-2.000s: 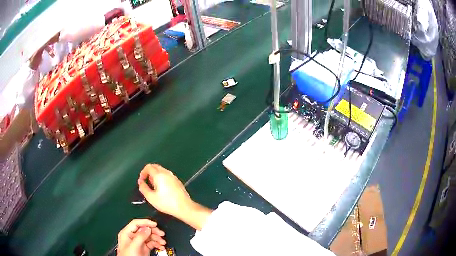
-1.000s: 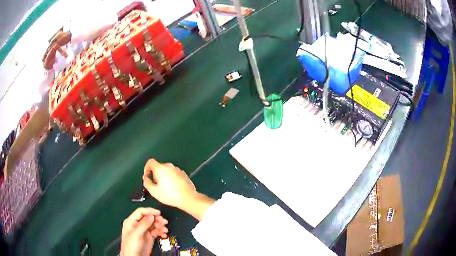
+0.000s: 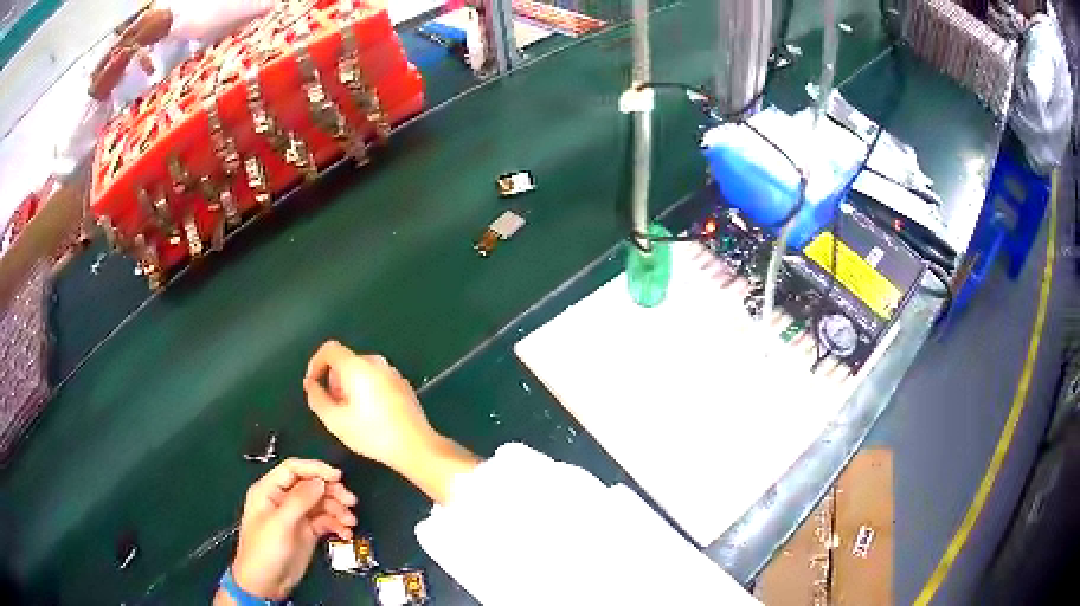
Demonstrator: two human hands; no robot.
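My right hand (image 3: 370,406) is bare, with a white sleeve, palm down and fingers curled over the green surface. I cannot tell whether its fingers hold anything. My left hand (image 3: 288,521), with a blue wrist band, is at the lower left, fingers bent and thumb near them. No object shows clearly in it. An open watch housing (image 3: 349,555) with white and gold insides lies just right of my left hand. Another open housing (image 3: 403,588) lies beside it at the bottom edge. A small dark, shiny piece (image 3: 262,447) lies left of my right hand.
On the green belt (image 3: 391,255) lie a small housing (image 3: 515,184) and a battery-like piece with a gold-brown tail (image 3: 502,232). A red rack with metal clamps (image 3: 261,124) stands back left. A white mat (image 3: 687,403), green-capped tube (image 3: 648,270) and controller box (image 3: 870,270) are right.
The camera view has shifted. The two housings by my left hand and the blue wrist band have come into view. Both hands keep nearly the same curled pose and positions.
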